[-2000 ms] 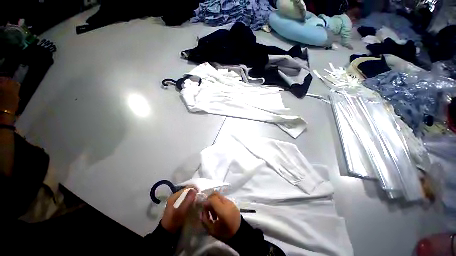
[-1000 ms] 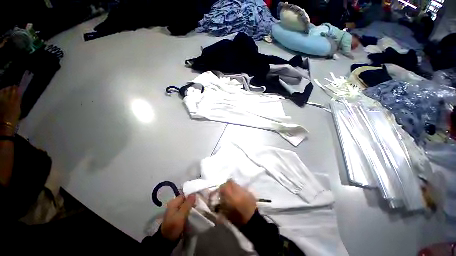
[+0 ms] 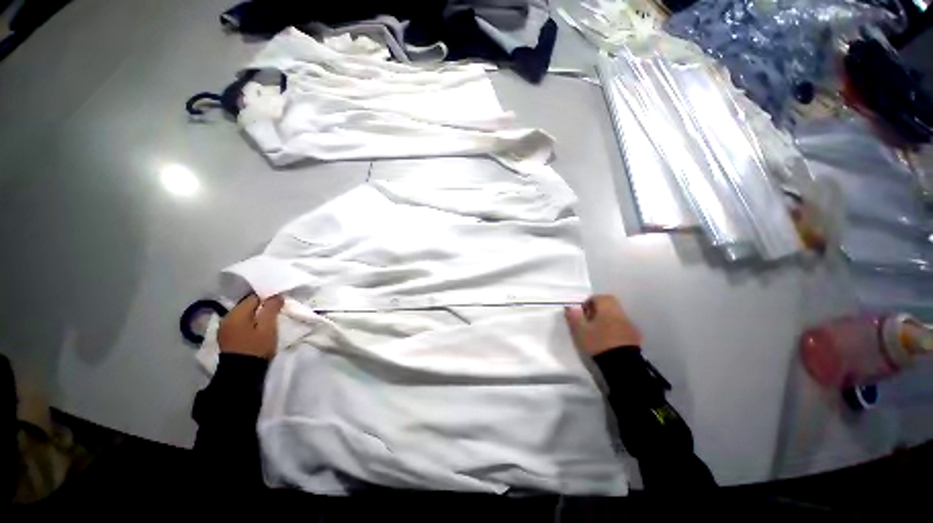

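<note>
A white collared shirt point(image 3: 440, 383) lies flat in front of me, with its dark hanger hook point(image 3: 201, 320) showing at the collar on the left. Its placket edge point(image 3: 440, 303) runs straight across between my hands. My left hand point(image 3: 251, 327) pinches the cloth at the collar. My right hand point(image 3: 606, 325) pinches the front edge at the hem. A thin dark line shows along the placket; I cannot tell whether it is a gap or a tool.
A second white shirt point(image 3: 389, 107) on a black hanger lies beyond. Dark and grey garments point(image 3: 501, 26) are at the far side. Clear flat bags point(image 3: 696, 153) lie right, near plastic-wrapped blue garments point(image 3: 762, 46). A pink bottle point(image 3: 849, 349) is at the right edge.
My hands have moved apart from the collar, the right one out to the hem. The front edge now lies drawn straight. The view has shifted right and down, showing the pink bottle more fully.
</note>
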